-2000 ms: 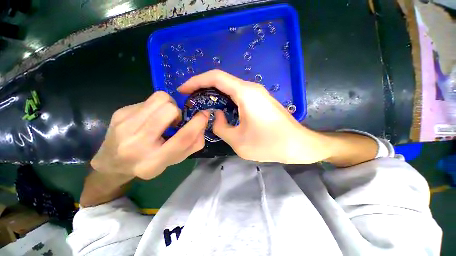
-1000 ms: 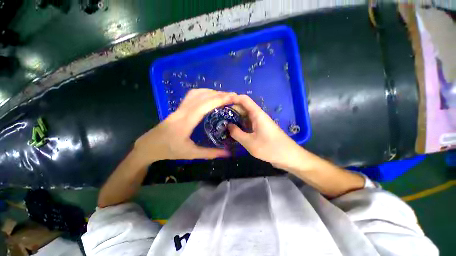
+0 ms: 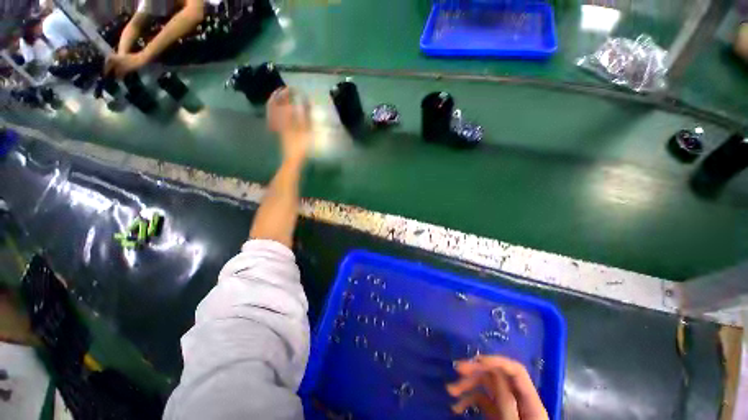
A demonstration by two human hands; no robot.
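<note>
My left hand (image 3: 289, 115) is stretched out over the green belt, blurred. Dark objects (image 3: 256, 82) lie at its fingertips; whether it touches or holds anything cannot be told. My right hand (image 3: 499, 389) is over the lower right of the blue tray (image 3: 560, 344), cut by the lower edge, fingers apart, nothing visible in it. Small shiny rings (image 3: 500, 318) lie scattered in the tray. On the belt, a black cylinder (image 3: 348, 105) stands beside a round unit (image 3: 385, 115). Another cylinder (image 3: 436, 116) has a round unit (image 3: 468, 132) at its right.
Another round unit (image 3: 687, 143) and a black cylinder (image 3: 723, 166) are at the far right of the belt. Across it are another person's hands (image 3: 127, 64), a second blue tray (image 3: 490, 54) and a clear plastic bag (image 3: 630, 62). Green pieces (image 3: 141, 230) lie on black sheeting, left.
The round unit is no longer between my hands. My left hand has moved forward onto the belt, and my right hand has separated from it. The view has shifted forward, showing the belt.
</note>
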